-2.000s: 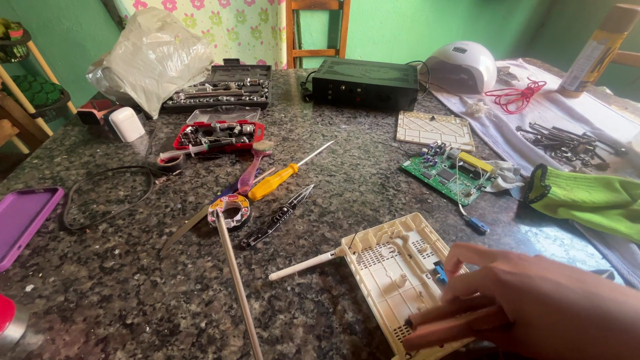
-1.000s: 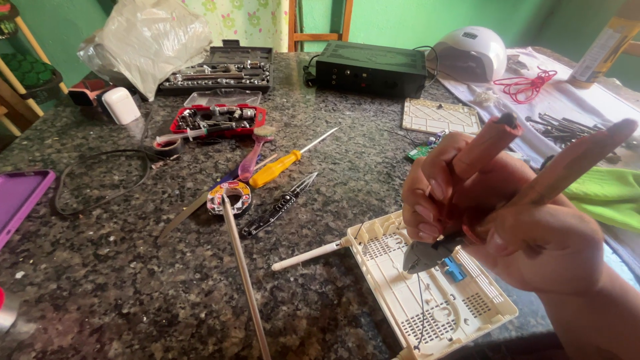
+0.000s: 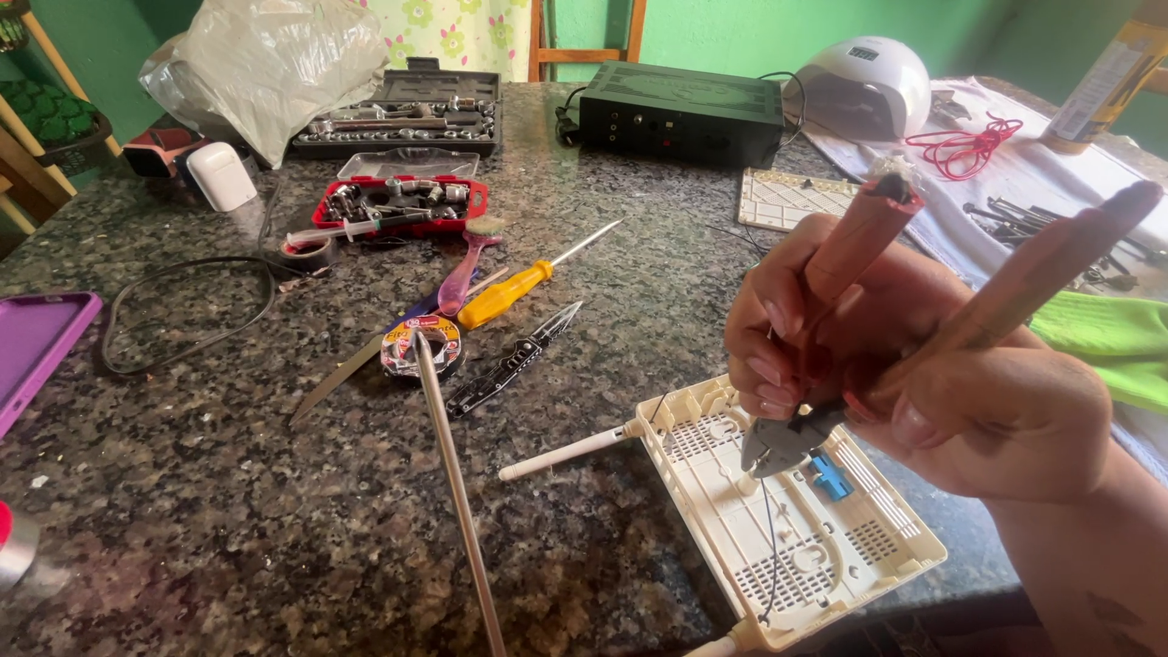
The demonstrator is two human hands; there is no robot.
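Observation:
My right hand (image 3: 931, 365) grips pliers by their worn reddish handles (image 3: 862, 237), which point up and are spread apart. The metal jaws (image 3: 785, 447) point down over an open cream plastic router housing (image 3: 794, 538). A thin dark wire (image 3: 774, 547) runs from near the jaws down to the housing's lower corner. White antennas stick out from the housing's left side, one (image 3: 566, 454) lying on the granite table. A blue connector (image 3: 830, 477) sits inside the housing. My left hand is out of view.
A long metal rod (image 3: 456, 493), a roll of tape (image 3: 422, 349), a folding knife (image 3: 516, 360), a yellow screwdriver (image 3: 506, 294) and a brush (image 3: 459, 274) lie left of the housing. Behind are a red socket box (image 3: 401, 205) and a black device (image 3: 680, 114). A green glove (image 3: 1109, 347) lies right.
My right hand was low over the housing's right side; it has risen, and the pliers now show in it. The circuit board seen earlier behind the housing is now hidden by the hand.

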